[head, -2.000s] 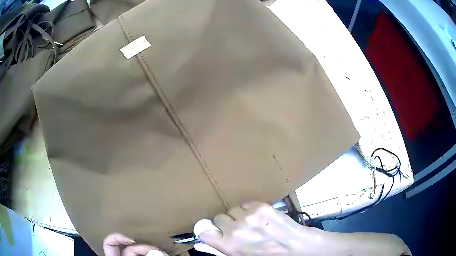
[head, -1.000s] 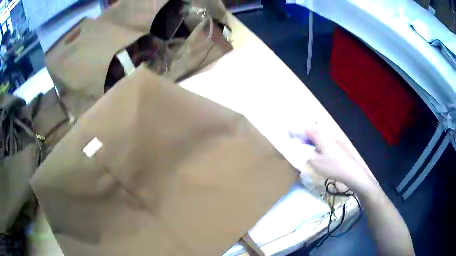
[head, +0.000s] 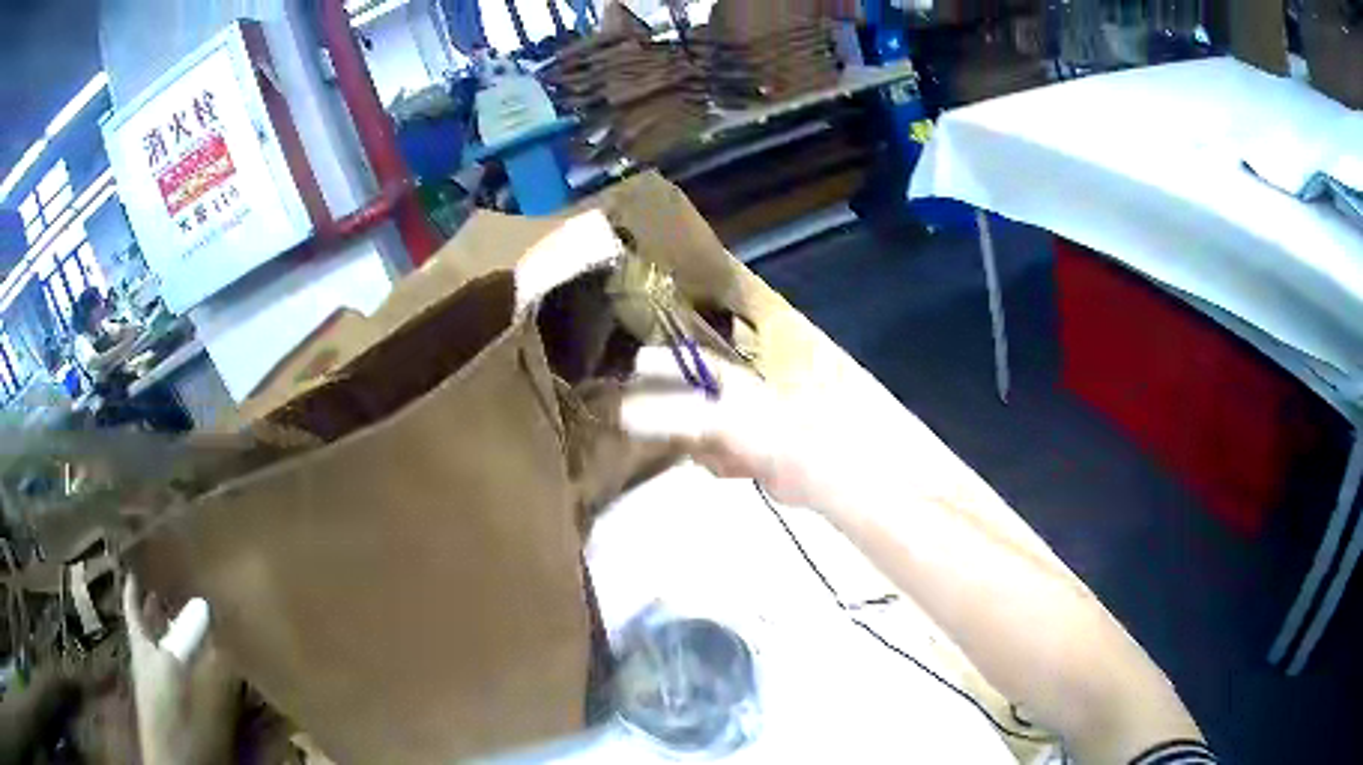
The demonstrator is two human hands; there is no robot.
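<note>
A brown tote bag body (head: pixel 389 583) stands partly upright in front of me, its mouth open at the top and a white piece (head: pixel 568 257) at its right corner. My right hand (head: pixel 710 419), blurred, is at the bag's right side beside another brown bag (head: pixel 680 224). It holds thread snips (head: pixel 697 363) with a purple grip, pointing up. My left hand (head: pixel 183 680) is at the tote's lower left edge, with a white wrap on a finger. Its hold on the bag is unclear.
A round clear object (head: pixel 688 680) and a thin black cord (head: pixel 934 673) lie on the pale table (head: pixel 837 561). Brown bags and straps (head: pixel 60 598) are at left. A white-covered table (head: pixel 1136 165) and red crate (head: pixel 1166 389) stand at right. A person (head: pixel 97 329) is far left.
The view has tilted up. The brown bag in front went from lying flat to partly upright with its mouth showing. My right hand has moved left from the table's right side; my left hand has reappeared.
</note>
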